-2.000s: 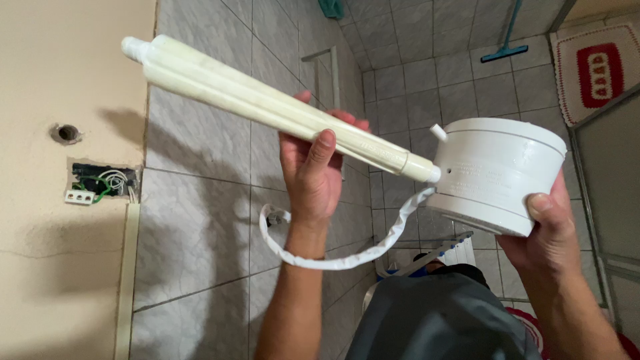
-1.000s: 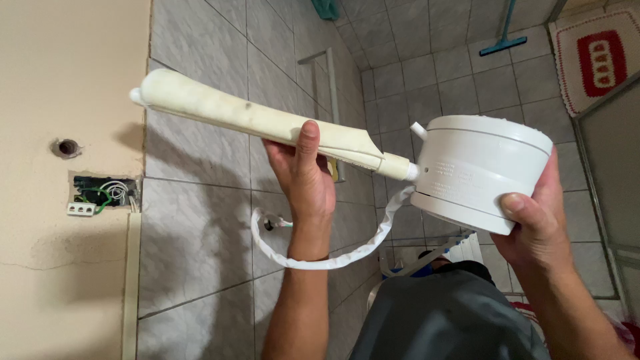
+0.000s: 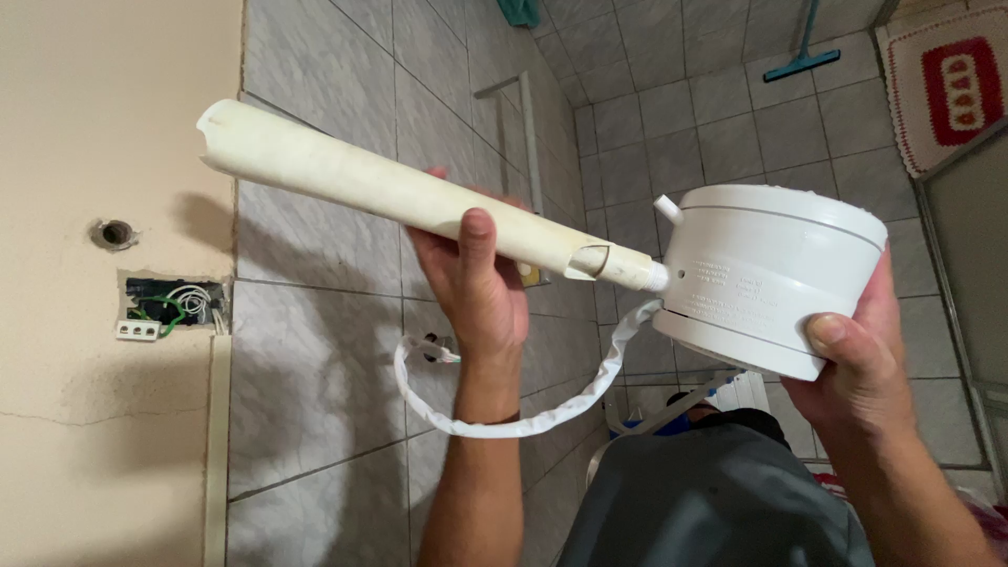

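My left hand is closed around the middle of a cream plastic shower arm pipe, thumb on its near side. The pipe slants from upper left down to a white electric shower head, meeting its threaded inlet. My right hand grips the shower head at its far right, thumb on the rim. A short white spout sticks out of the housing, which bears raised writing. From its lower left a white sleeved cable loops below the pipe and across my left forearm, its wire ends showing beside that wrist.
On the left wall are a round pipe opening and an open electrical box with wires and a white terminal block. A metal towel bar juts from the tiled wall. Beyond are a squeegee and a red and white mat.
The cream pipe has turned about its long axis in my left hand, so that its notched flared end and a cutout near the shower head now show. My right hand keeps hold of the shower head.
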